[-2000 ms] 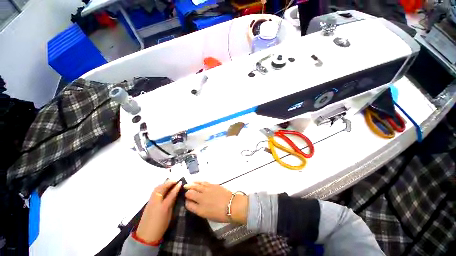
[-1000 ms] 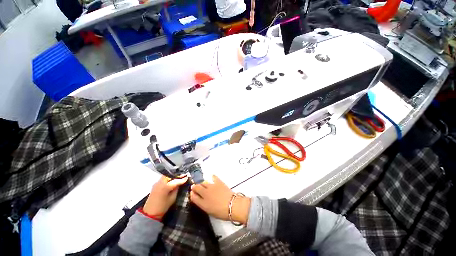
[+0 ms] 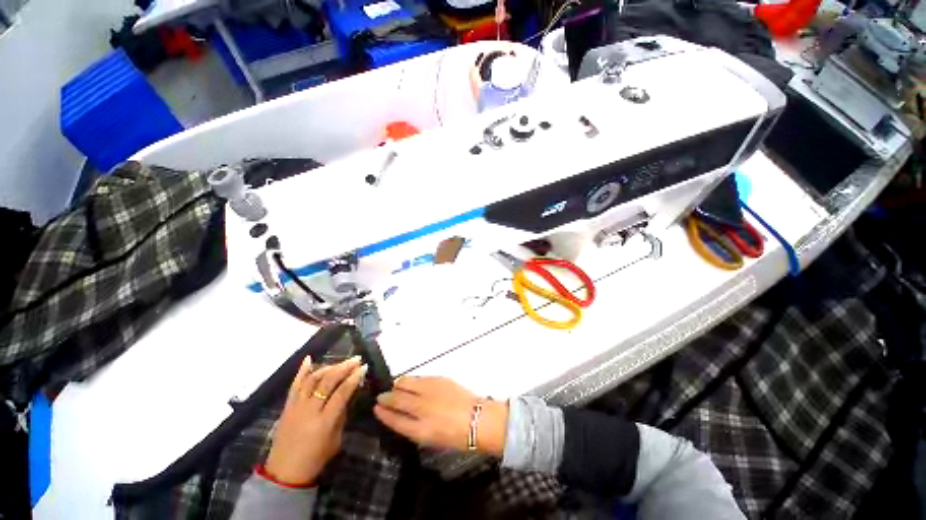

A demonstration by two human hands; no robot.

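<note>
A plaid garment piece (image 3: 247, 447) with black edges lies below the needle and over the table's front edge. A black strip (image 3: 374, 358) runs from the presser foot (image 3: 368, 321) down between my hands. My left hand (image 3: 313, 421) lies on the cloth left of the strip, fingers pointing up. My right hand (image 3: 432, 411) has its fingertips on the strip's right edge, holding it; the thumb is partly hidden. The white sewing machine (image 3: 487, 163) stands above my hands.
Red and yellow scissors (image 3: 553, 293) lie on the table below the machine arm, near a small brown piece (image 3: 449, 250). Other scissors (image 3: 723, 242) lie by a blue cord. Plaid cloth (image 3: 122, 254) is heaped at left; more (image 3: 772, 406) lies at lower right. A blue bin (image 3: 114, 107) stands behind.
My hands have moved down from the needle. The strip and more plaid cloth now show below the presser foot, and the cloth is spread further left. My left hand's fingers have spread flat.
</note>
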